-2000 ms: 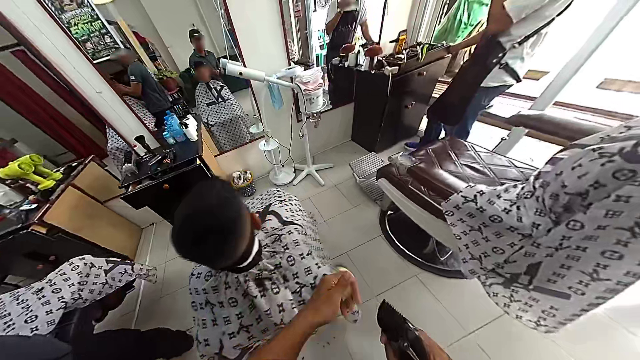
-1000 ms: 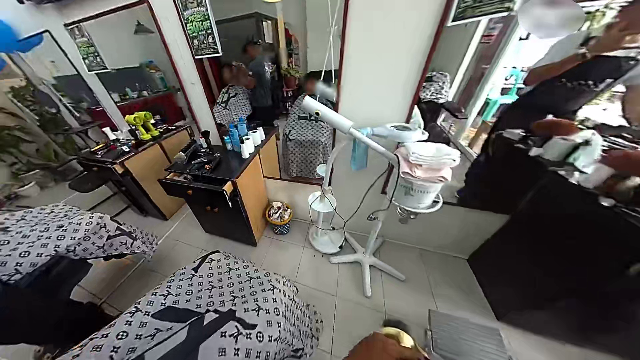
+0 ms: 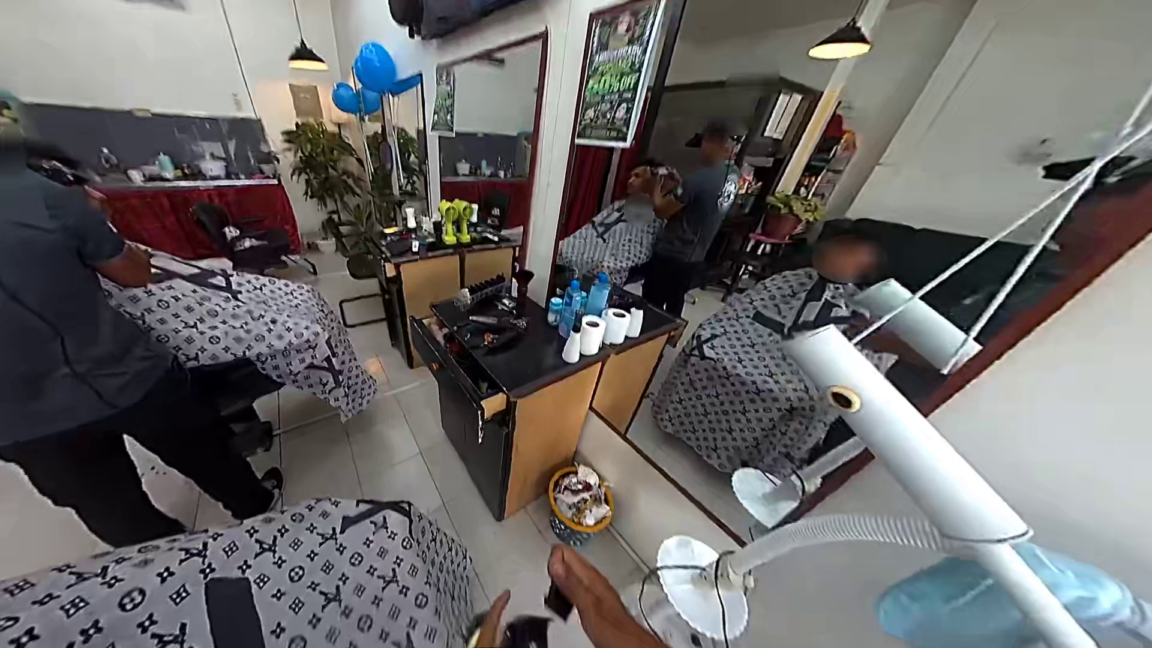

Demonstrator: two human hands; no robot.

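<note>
At the bottom centre is my right hand [image 3: 598, 601], its fingers around a small black object [image 3: 559, 598] that looks like part of a hair clipper. Just left of it, one finger of what seems to be my left hand [image 3: 490, 621] shows. A dark thing with a pale gold edge lies between them, cut off by the frame, so what the left hand holds cannot be told. Left of the hands spreads a patterned barber's cape [image 3: 297, 576] over a seated client, whose head is out of view. The mirror [image 3: 909, 153] shows a caped person.
A black-topped cabinet [image 3: 540, 373] with an open drawer holds spray bottles, white rolls and barber tools. A full waste basket [image 3: 580, 504] stands by it. A white salon steamer or lamp arm [image 3: 918, 441] crosses the right side. A co-worker [image 3: 72, 297] stands at left beside another caped client.
The view has swung up and left. Two seconds ago my right hand held a black hair clipper beside the client's cape and the client's head was in view; now the head is not.
</note>
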